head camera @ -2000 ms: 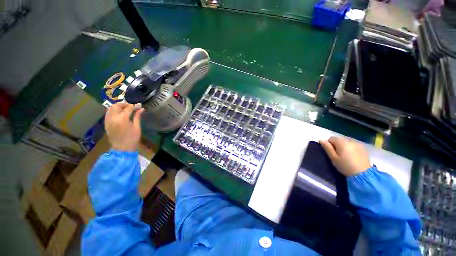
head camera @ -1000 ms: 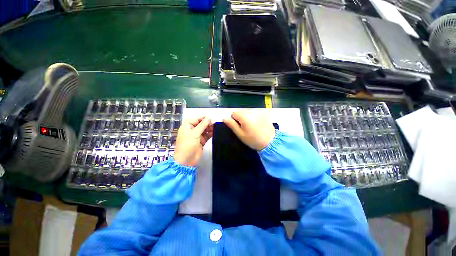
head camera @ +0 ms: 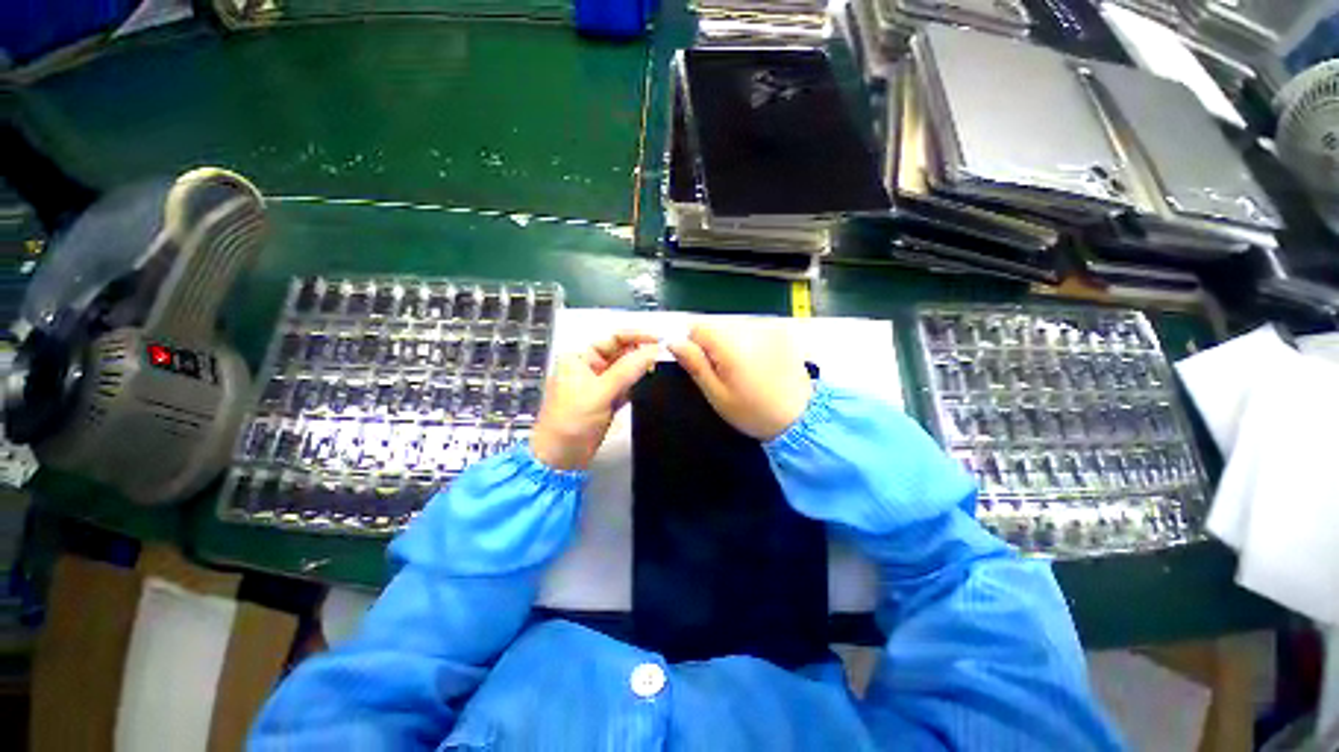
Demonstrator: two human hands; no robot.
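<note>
A black tablet unit lies face up on the white work sheet, its near end against my body. My left hand and my right hand meet at its far left corner, fingertips almost touching. A tiny pale piece, perhaps tape, shows between the fingertips; my left fingers are pinched on it. My right thumb and fingers are at the unit's far edge; whether they grip it or the piece is hard to tell.
Blister trays flank the sheet, left and right. A grey tape dispenser stands far left. Stacked units and silver slabs are at the back. Loose white sheets lie right, with a fan behind.
From two seconds ago, my left hand has come from the dispenser to the unit's far edge, and the unit lies straight before me. Over the last second the fingertips have drawn closer together.
</note>
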